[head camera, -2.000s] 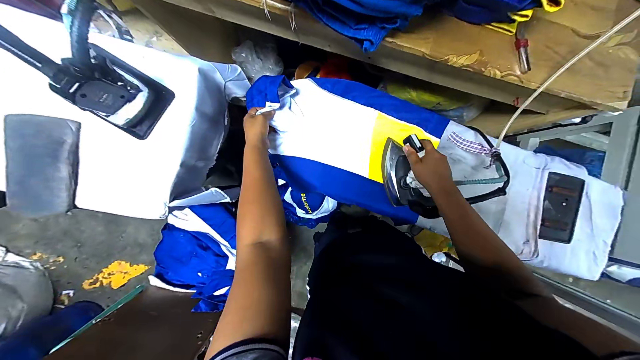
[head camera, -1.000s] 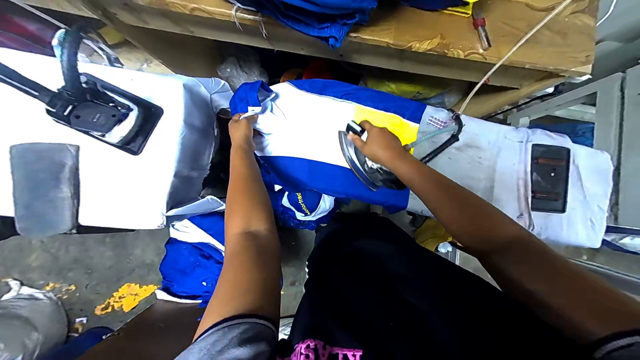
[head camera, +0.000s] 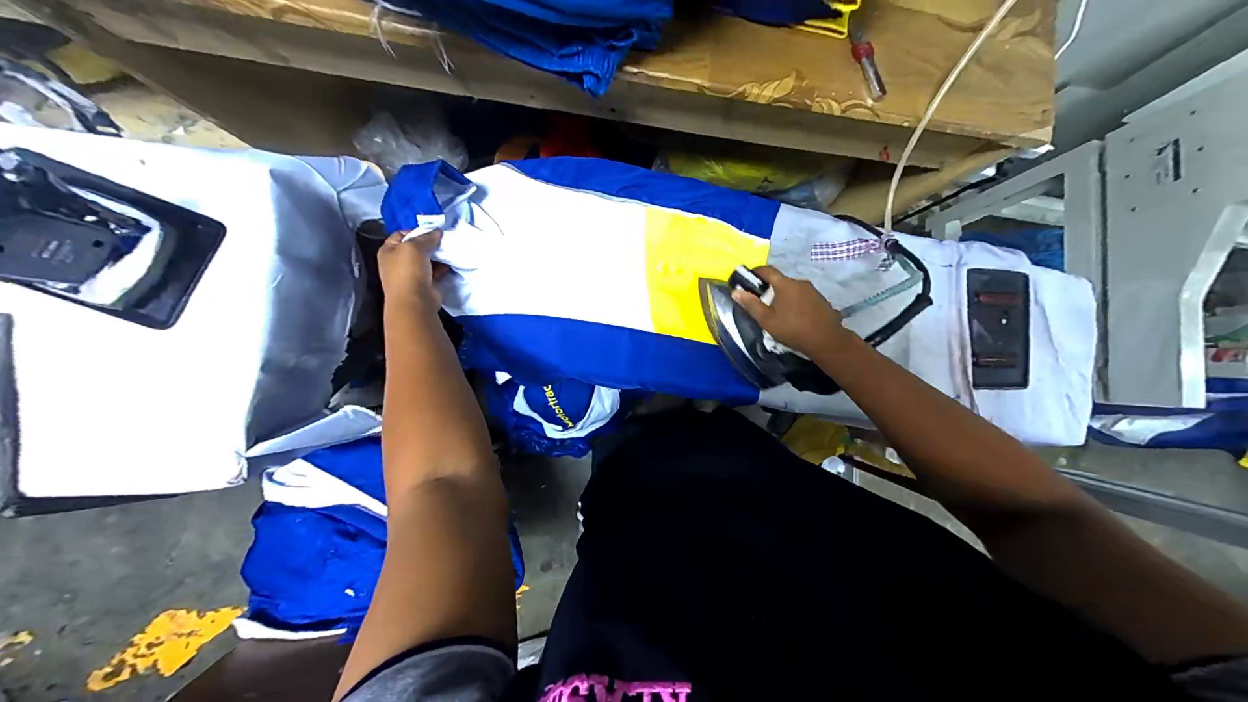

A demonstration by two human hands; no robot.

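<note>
A blue, white and yellow garment (head camera: 565,253) lies spread on a padded ironing board (head camera: 1058,341). My left hand (head camera: 414,268) pinches its white cloth close to the blue collar at the left end. In my right hand (head camera: 795,312) is the dark handle of a clothes iron (head camera: 746,336), whose soleplate rests over the lower right of the yellow panel and the blue strip. A cord and hose run from the iron's rear toward a pale cable (head camera: 936,102) above. The iron's underside is hidden.
Beyond the board stands a wooden table (head camera: 760,88) with blue garments (head camera: 585,34) and a small red-handled tool (head camera: 865,63). A dark iron rest (head camera: 998,329) lies at the board's right. Another padded board (head camera: 146,390) with an iron (head camera: 78,239) is left; blue garments (head camera: 312,556) hang below.
The iron, in my right hand, has moved left from the right part of the yellow panel, then back right. My left hand still grips the cloth by the collar.
</note>
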